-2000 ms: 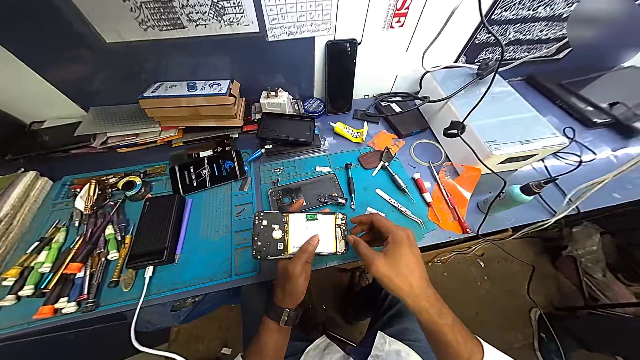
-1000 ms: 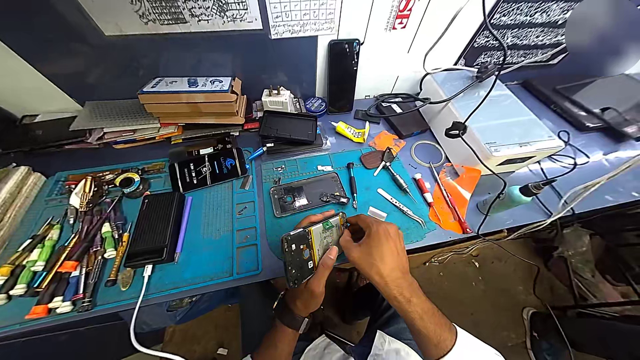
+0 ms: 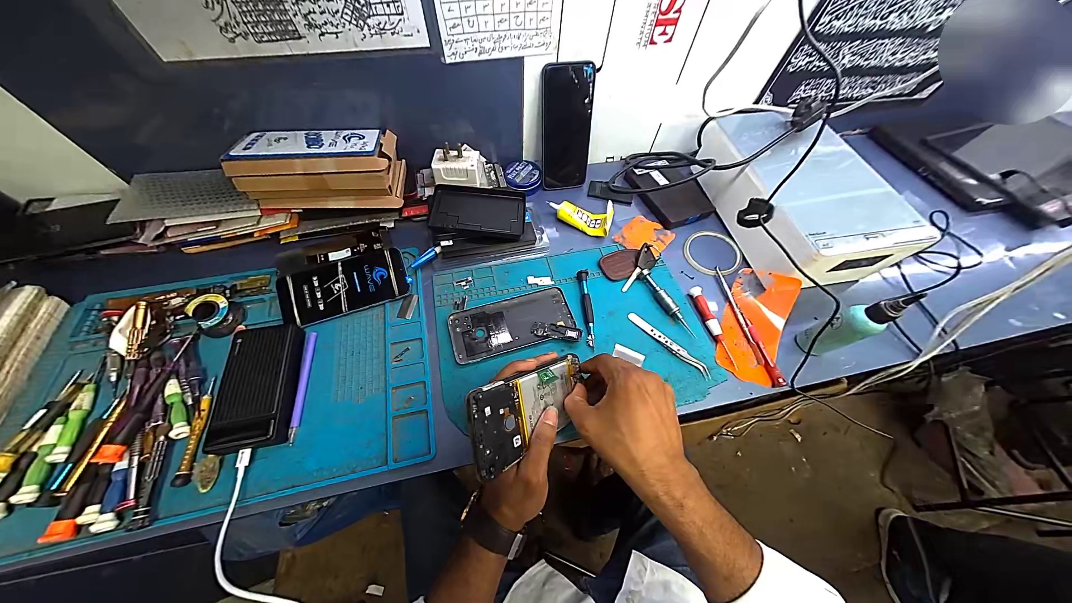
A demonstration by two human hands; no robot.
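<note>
An opened smartphone (image 3: pixel 501 419), its battery and inner parts exposed, is tilted at the desk's front edge. My left hand (image 3: pixel 529 469) grips it from below, thumb on the battery. At the phone's right end, the bent fingers of my right hand (image 3: pixel 624 410) touch its edge; whether they pinch a small part is hidden. Just behind lies a phone back cover (image 3: pixel 512 325) on the teal work mat (image 3: pixel 536 268). Curved tweezers (image 3: pixel 668 345), a black and blue screwdriver (image 3: pixel 585 308) and a small white piece (image 3: pixel 628 355) rest near it.
Many screwdrivers (image 3: pixel 126 444) crowd the left mat beside a black power bank (image 3: pixel 255 387) with a white cable. A lit phone (image 3: pixel 343 285) lies behind. Flat boxes (image 3: pixel 310 172) are stacked at the back. A white device (image 3: pixel 821 184) with black cables and a green bottle (image 3: pixel 850 327) stand right.
Both hands have turned the opened phone from lying nearly level to a tilt, its left end lower and nearer me. The back cover now shows more fully behind it.
</note>
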